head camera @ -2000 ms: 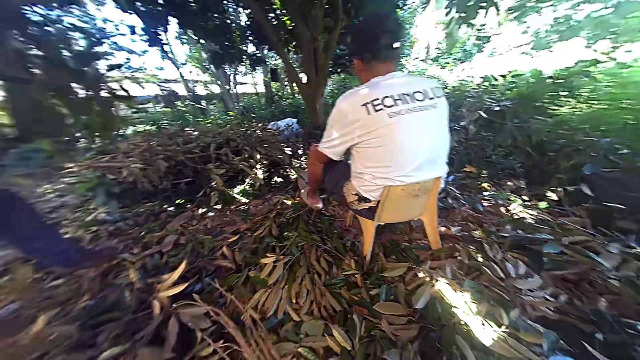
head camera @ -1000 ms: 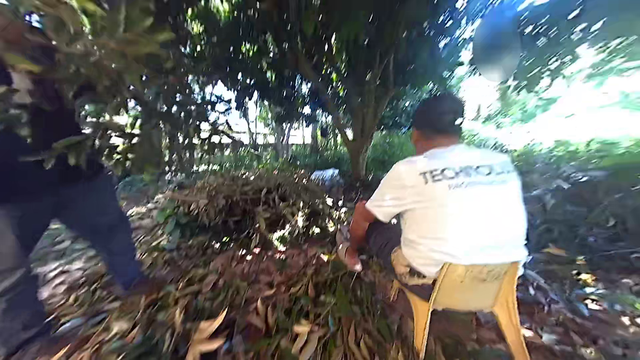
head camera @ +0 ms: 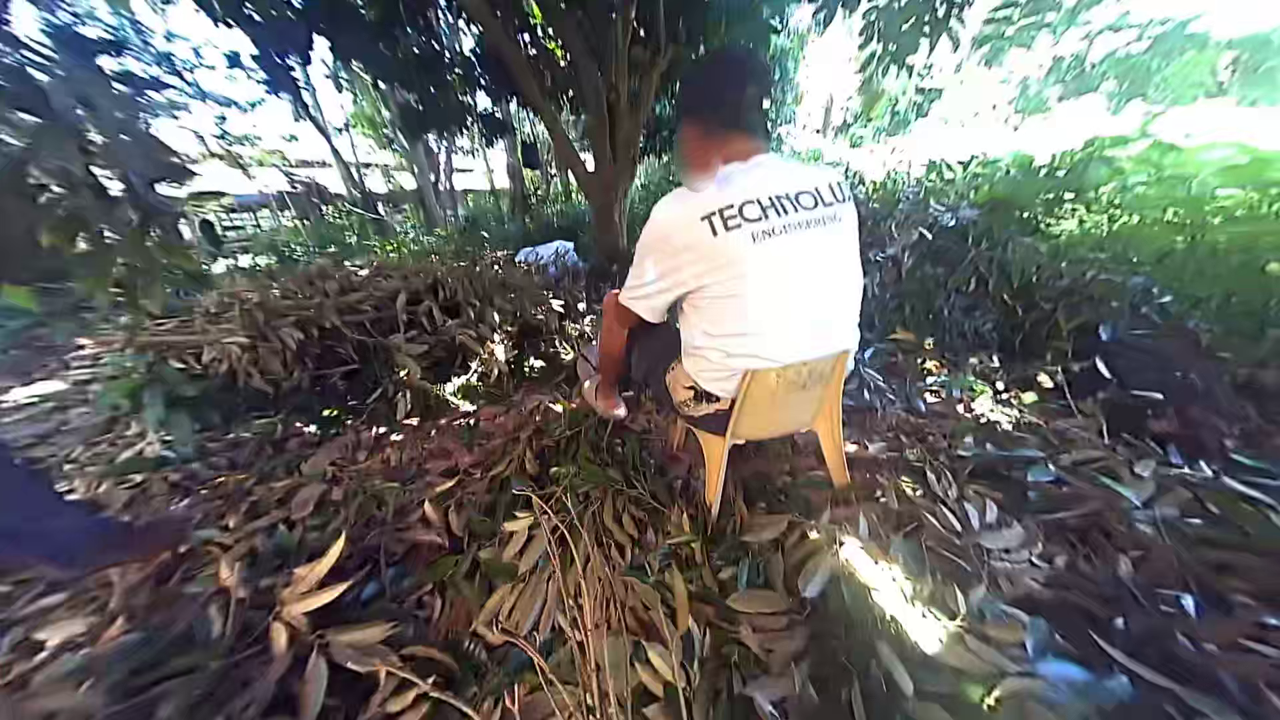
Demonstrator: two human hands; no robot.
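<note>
Neither my left hand nor my right hand shows in the head view, so what they hold or touch is hidden. Below me at the bottom centre stand thin bare twigs [head camera: 585, 610] among dry leafy cuttings [head camera: 530, 590]. Ahead, a person [head camera: 760, 270] in a white printed shirt sits with their back to me on a low yellow plastic chair [head camera: 790, 405]. That person's arm reaches down beside the knee, near the leaves on the ground.
A brown heap of cut leafy branches [head camera: 370, 320] lies left of the seated person. Behind stand a forked tree trunk [head camera: 608, 210] and a whitish bundle [head camera: 550, 256]. Another person's blurred dark trouser leg [head camera: 50, 520] enters at the left edge. Leaves cover the ground.
The view has swung about. The standing person at the left, seen a second ago with both legs, now shows only as a blurred leg. The seated person remains on the chair.
</note>
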